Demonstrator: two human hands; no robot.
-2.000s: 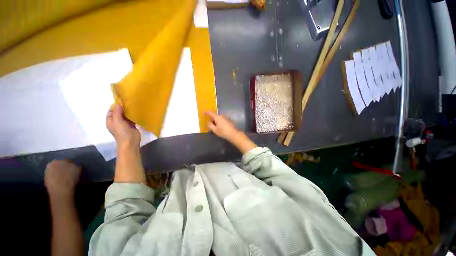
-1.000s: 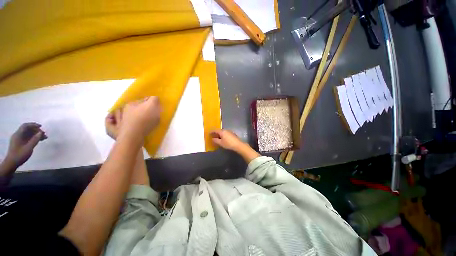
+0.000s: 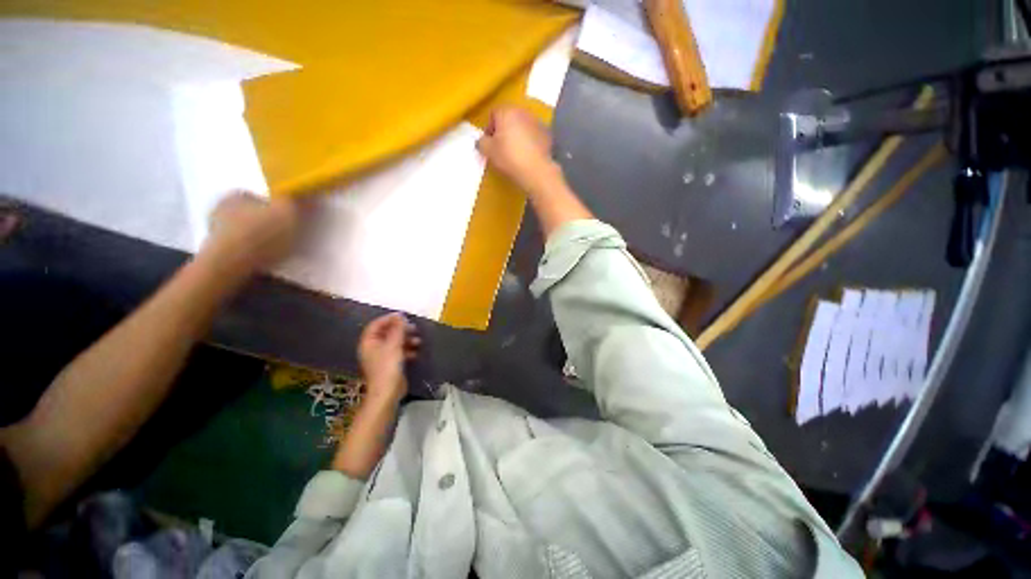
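The mustard fabric [image 3: 384, 79] lies folded back over a long white sheet [image 3: 407, 215], with a yellow strip showing along the right edge. My right hand [image 3: 520, 145] is on that edge beside the fold, fingers bent down; whether it pinches cloth or sheet is unclear. My left hand [image 3: 387, 348] is just off the front edge of the layers, fingers loosely curled, with nothing visible in it. Another person's blurred hand [image 3: 251, 230] is at the fabric's near left corner.
Right of the layers on the dark table [image 3: 724, 170] are a wooden bar [image 3: 678, 54] on a white-topped piece, crossed slats [image 3: 808, 243], a cloth cutter [image 3: 805, 170] and cut white pieces [image 3: 865, 353]. My right sleeve partly covers a speckled tray [image 3: 667, 292].
My left hand has let go of the fabric and drawn back to the table edge. My right hand has moved up along the yellow edge. The fabric flap has swung left and spread wider.
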